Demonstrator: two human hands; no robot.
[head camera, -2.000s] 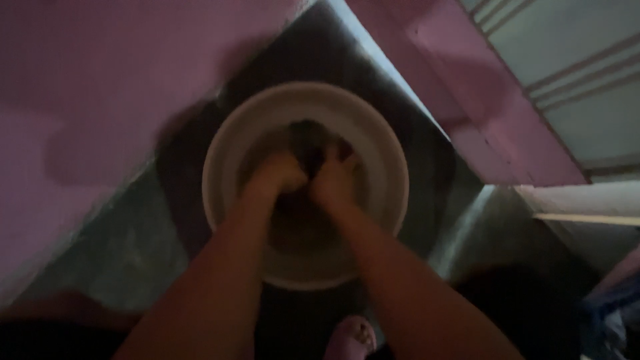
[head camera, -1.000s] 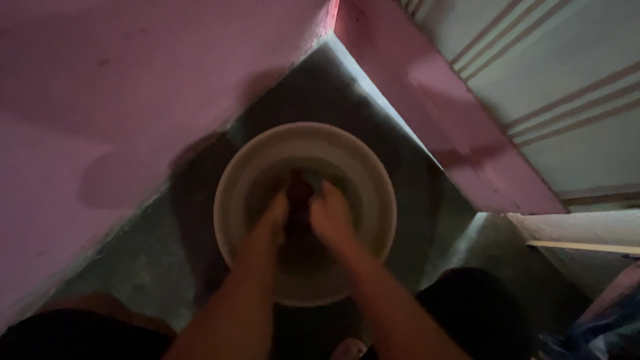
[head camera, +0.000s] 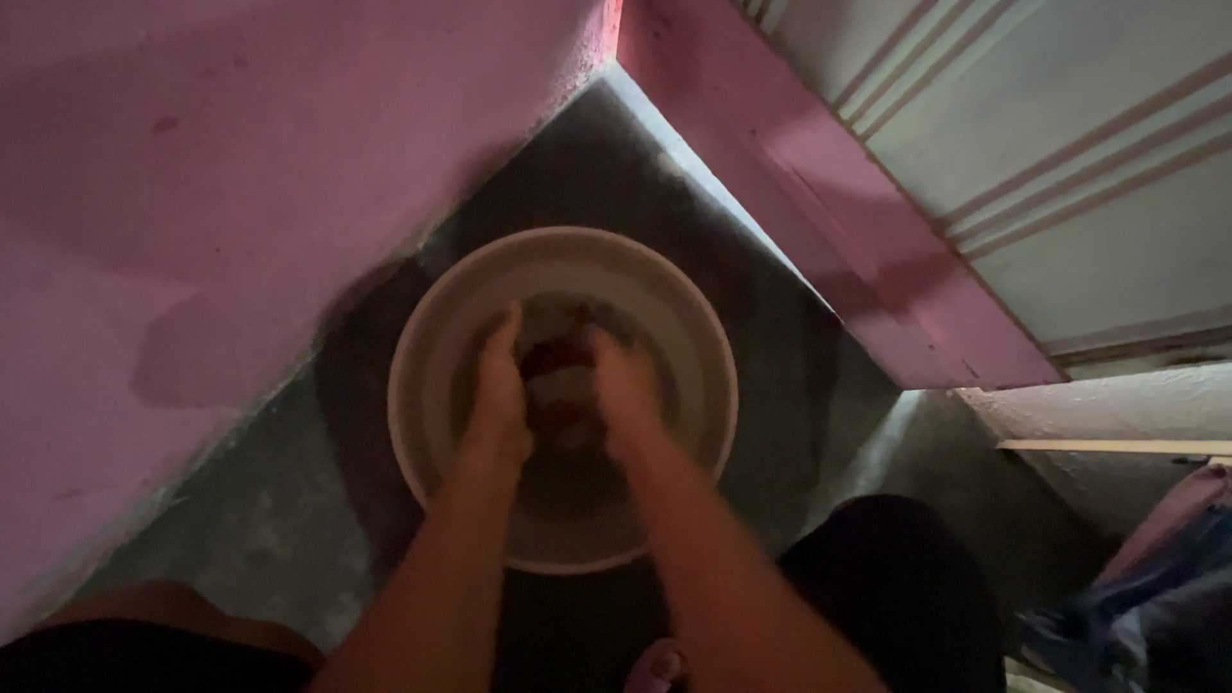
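A round, light-coloured basin (head camera: 563, 247) stands on the dark floor in dim light. Both hands reach down inside it, spaced apart. My left hand (head camera: 500, 390) is on the left, its fingers stretched toward the far side. On the right, my right hand (head camera: 624, 385) has its fingertips against or beside a dark reddish item (head camera: 558, 356), which lies between the hands. What that item is, and whether either hand grips it, cannot be made out. The bottom of the basin is too dark to read.
A pink wall (head camera: 192, 192) runs along the left, and a pink-framed pale door or panel (head camera: 1088, 154) is on the right. Dark, bag-like material (head camera: 1136, 606) lies at the lower right. My knees flank the basin; a pink shoe (head camera: 656, 664) shows below.
Two seconds ago the hands were close together in the basin; now they are farther apart, with the dark reddish item visible between them. The view has shifted.
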